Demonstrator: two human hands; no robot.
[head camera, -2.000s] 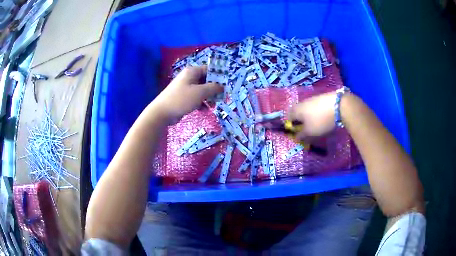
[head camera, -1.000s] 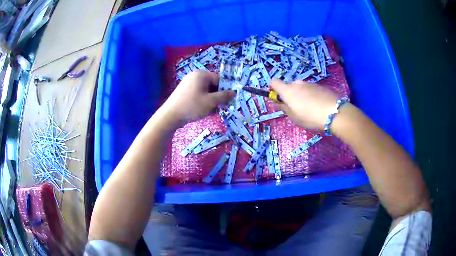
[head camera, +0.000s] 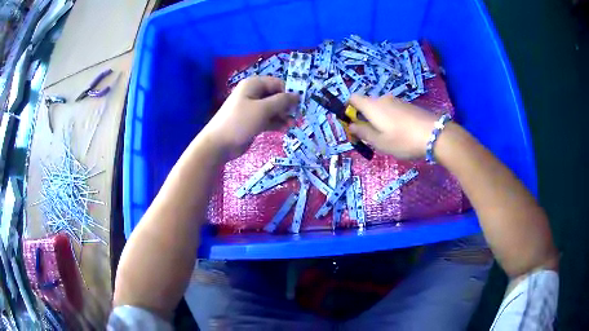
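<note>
My left hand (head camera: 258, 113) holds a narrow silver-grey perforated panel (head camera: 298, 74) upright between thumb and fingers, over the bin. My right hand (head camera: 394, 126), with a bracelet at the wrist, grips a yellow-and-black hand tool (head camera: 351, 114). The tool's black end points at the panel's right side; I cannot tell whether they touch. Below both hands, separated strips (head camera: 301, 203) lie loose on pink bubble wrap (head camera: 420, 203) in the blue bin (head camera: 310, 247). A denser heap of strips lies at the bin's far side.
On the brown bench (head camera: 97, 45) at the left lie purple-handled pliers (head camera: 97, 87), another small tool (head camera: 51, 108), a spread of thin pale sticks (head camera: 64, 197) and a pink bubble-wrap pad (head camera: 55, 268) with a dark blue tool on it. My lap is below the bin.
The panel in my left hand looks narrower than two seconds ago. My right hand moved up and left with the tool to the panel, then slightly back from it.
</note>
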